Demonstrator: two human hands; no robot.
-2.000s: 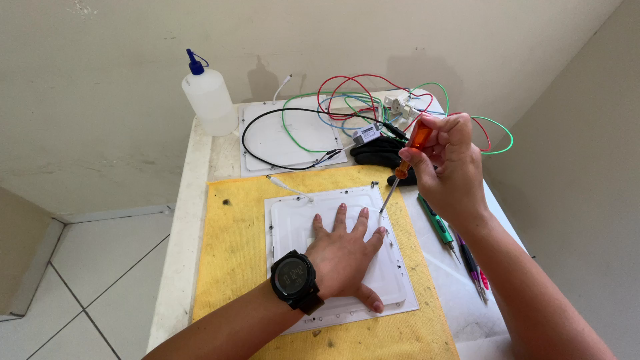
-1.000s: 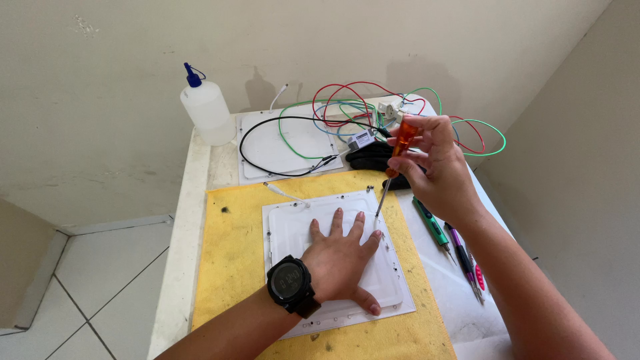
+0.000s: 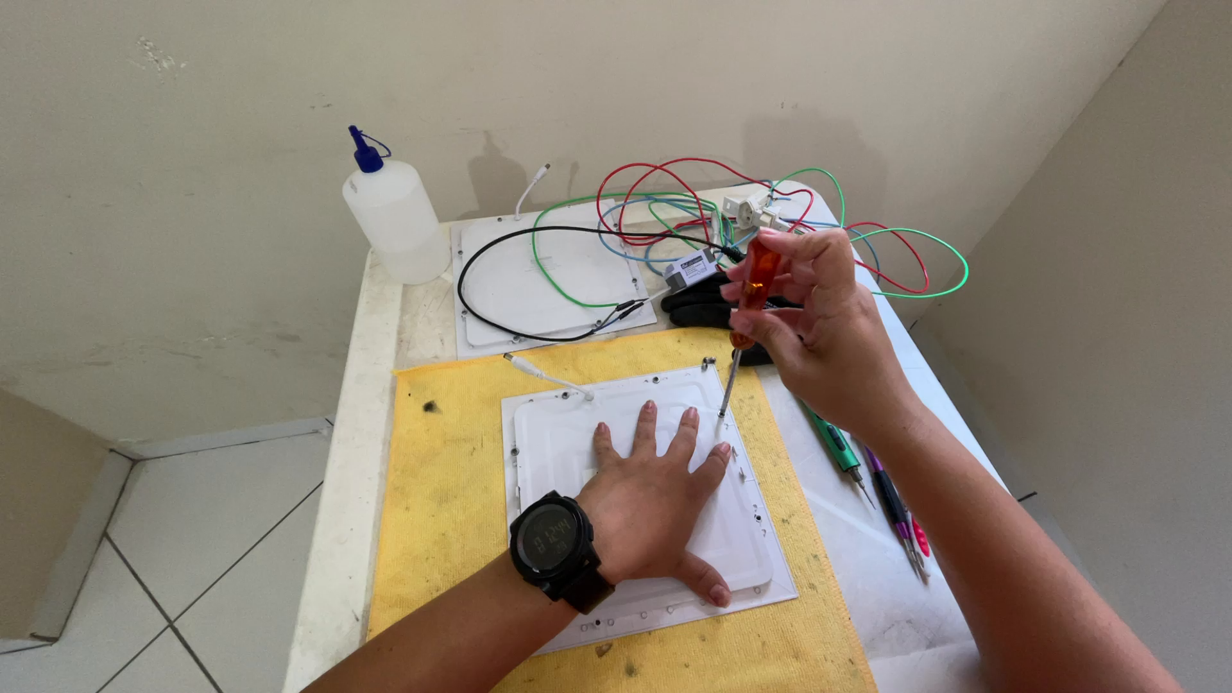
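Observation:
A square white LED panel light (image 3: 558,443) lies back side up on a yellow cloth (image 3: 433,520), its short white cable (image 3: 549,374) sticking out at the far edge. My left hand (image 3: 654,500), with a black digital watch on the wrist, rests flat on the panel, fingers spread and holding nothing. My right hand (image 3: 818,318) grips a screwdriver by its orange transparent handle (image 3: 757,279). The screwdriver's shaft points down, and its tip is at a screw (image 3: 722,414) on the panel's right edge, near the far corner. Small screws and holes line the panel's rim.
A second white panel (image 3: 520,279) lies behind the cloth, with a black cable across it. Beside it are a plastic bottle (image 3: 397,221), an LED driver (image 3: 690,270), looped wires (image 3: 664,166) and a black object (image 3: 698,303). A green precision screwdriver (image 3: 835,443) and tweezers (image 3: 900,515) lie at right.
My right hand stays on the screwdriver at the panel's right edge, with its fingers shifted on the handle. My left hand remains flat on the panel.

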